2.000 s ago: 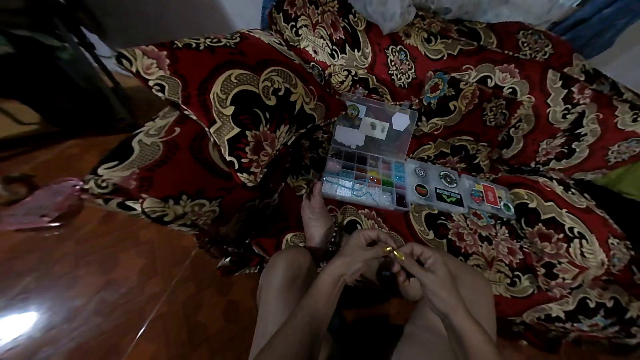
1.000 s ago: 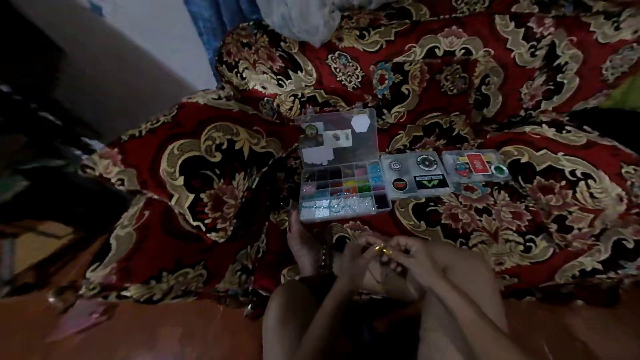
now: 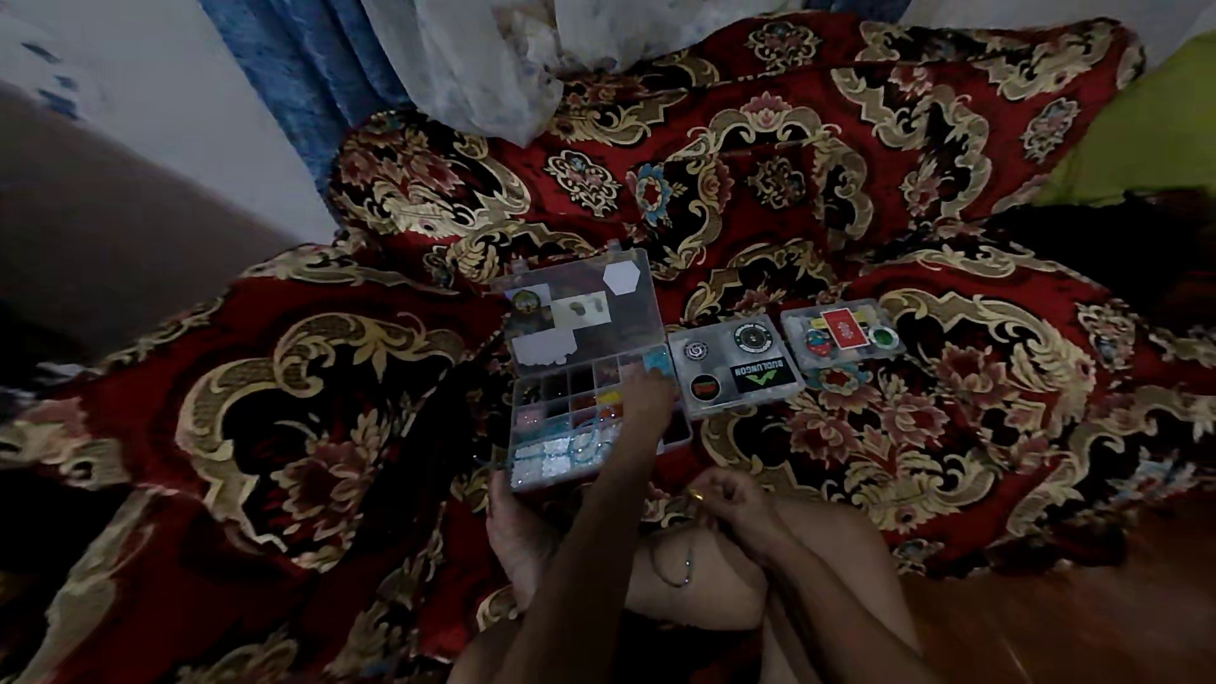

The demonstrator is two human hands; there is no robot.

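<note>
A clear plastic compartment box (image 3: 560, 465) with its lid (image 3: 584, 309) raised lies on the patterned sofa cover and holds beads in several colours. My left hand (image 3: 651, 385) is down at the box's upper right compartments, near light blue beads; its fingertips are too dim to tell what they touch. Lower right, over my leg, my right hand (image 3: 736, 503) pinches a small shiny yellow piece (image 3: 697, 495). Below it a thin strand (image 3: 686, 570) hangs in a curve against my leg.
Right of the bead box lie a closed clear case (image 3: 736, 366) with round stickers and a second closed case (image 3: 841, 334) with a red card on it. My foot (image 3: 518, 532) rests by the box's near left corner. White and blue curtains hang behind the sofa.
My left hand has left my right hand and reached forward to the bead box. Both hands were together at the yellow piece before. The view has shifted.
</note>
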